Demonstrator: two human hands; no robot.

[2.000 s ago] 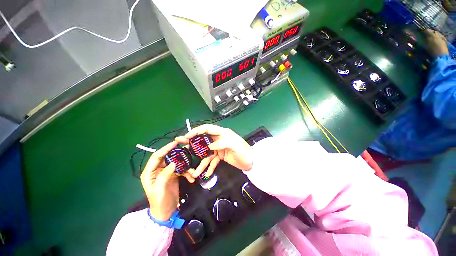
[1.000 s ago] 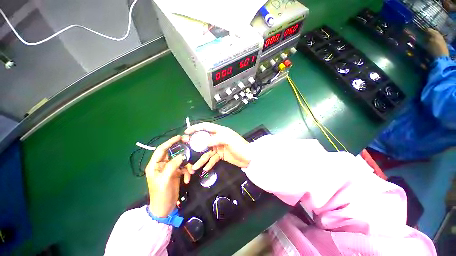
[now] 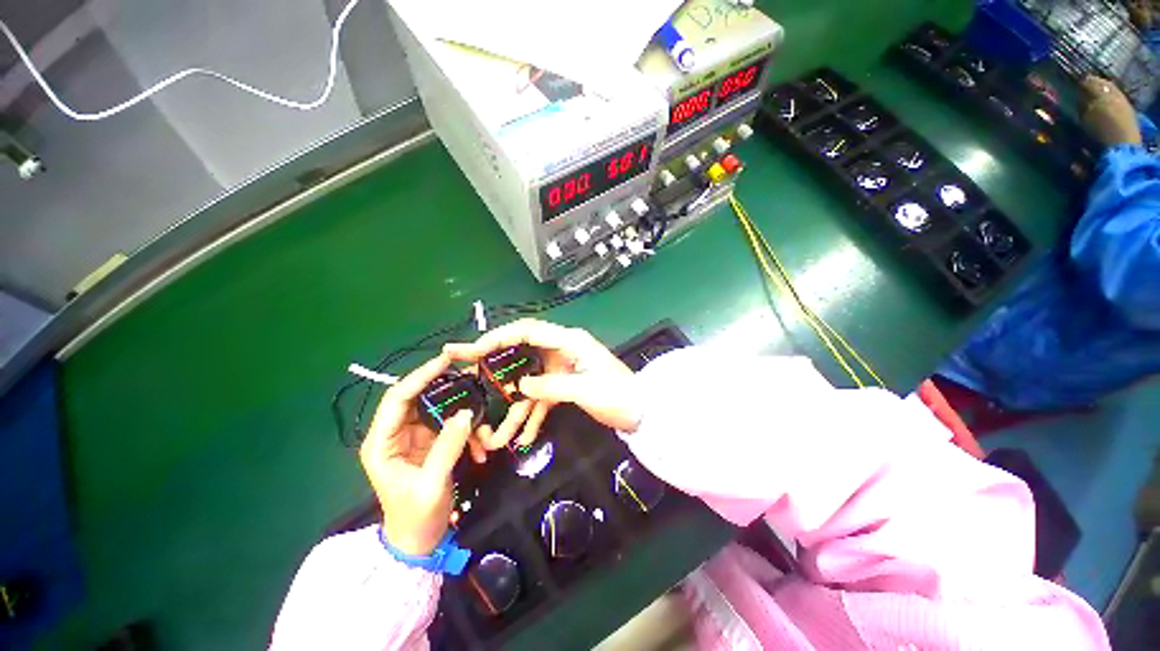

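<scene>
My left hand point(image 3: 410, 464), with a blue band at the wrist, holds a round black smartwatch unit point(image 3: 452, 399) with coloured lines on its dark face. My right hand point(image 3: 579, 382) holds a second unit point(image 3: 510, 369), also dark with coloured lines. The two units are side by side, faces up, above the black tray point(image 3: 525, 556). Both thumbs are at the unit faces. More round units sit in the tray pockets, one with a bright white face part point(image 3: 534, 458) just below my hands.
A DC power supply point(image 3: 598, 178) with red digits stands behind. Black leads with white tags point(image 3: 373, 374) lie on the green mat beyond my hands. Yellow leads point(image 3: 801, 303) run toward the near edge. Another black tray point(image 3: 878, 172) and a person's blue sleeve point(image 3: 1119, 235) are at right.
The held units' faces went from many coloured lines, to a white face on the right unit, to dark with a few coloured lines. My hands have barely moved.
</scene>
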